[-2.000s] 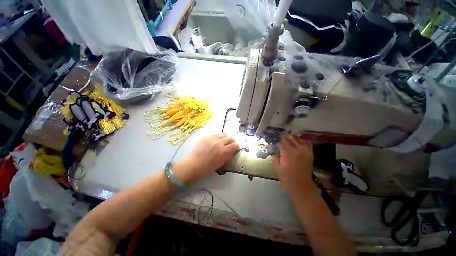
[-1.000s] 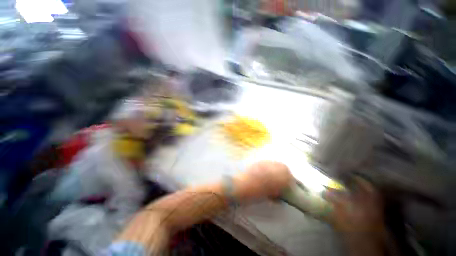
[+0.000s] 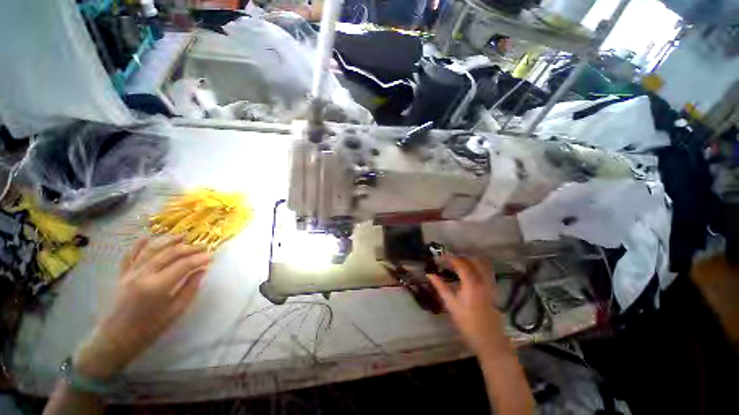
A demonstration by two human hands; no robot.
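A loose bunch of yellow tassels (image 3: 204, 217) lies on the white table left of the sewing machine's lit needle area (image 3: 320, 245). My left hand (image 3: 160, 284) is at the bunch's lower edge, palm down, fingers slightly apart; no tassel shows clearly in it. My right hand (image 3: 468, 293) is right of the needle, thumb and index finger at a small black-and-white patch (image 3: 436, 249). Whether they grip it is unclear. A pile of finished tasselled patches (image 3: 50, 243) is at the left edge, partly cut off.
Black-handled scissors (image 3: 525, 301) lie right of my right hand. A dark narrow tool (image 3: 415, 288) lies left of it. The machine arm (image 3: 429, 188) spans behind, with white cloth (image 3: 595, 212) over its right end. Loose threads (image 3: 304, 312) lie near the front edge. A plastic bag (image 3: 97, 162) sits back left.
The view has swung right and sharpened. My left hand has moved from near the needle to the tassels. My right hand has moved from the needle area to the patch at right.
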